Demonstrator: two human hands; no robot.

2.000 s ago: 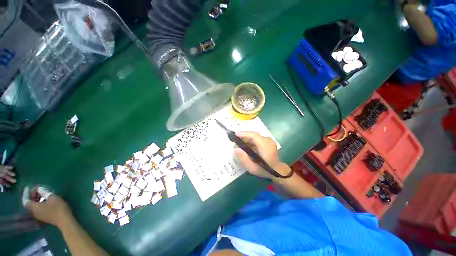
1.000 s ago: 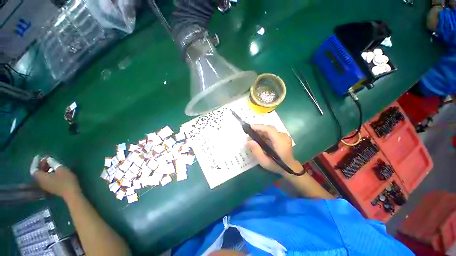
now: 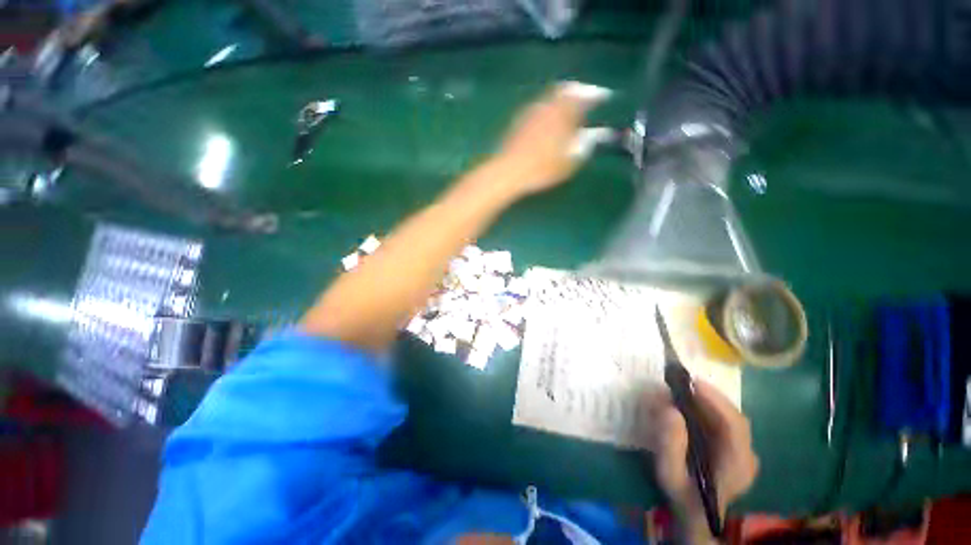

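Observation:
My left hand [image 3: 545, 141], blurred, with white finger covers, reaches over the bench beside the hood. A small dark and silvery piece [image 3: 630, 138] is at its fingertips; whether it is gripped is unclear. My right hand [image 3: 711, 447] holds the black soldering iron [image 3: 687, 399], tip up over the printed paper sheet [image 3: 580, 373]. Dark dots lie in rows and clusters on the sheet. A loose pile of white squares [image 3: 468, 309] lies left of the sheet, partly hidden by my left forearm. The round yellow tip cleaner tub [image 3: 761, 321] stands at the sheet's upper right.
The clear extractor hood [image 3: 681, 229] on its ribbed hose [image 3: 788, 80] hangs above the sheet. A blue station [image 3: 914, 362] and thin tweezers [image 3: 832, 383] are at right. A small unit [image 3: 312, 122] lies upper left. A ridged plastic tray [image 3: 128, 309] is at left, a red bin [image 3: 873, 527] lower right.
The view has swung left. My left hand has moved from the bench's far left to beside the hood. My right hand still holds the iron over the sheet.

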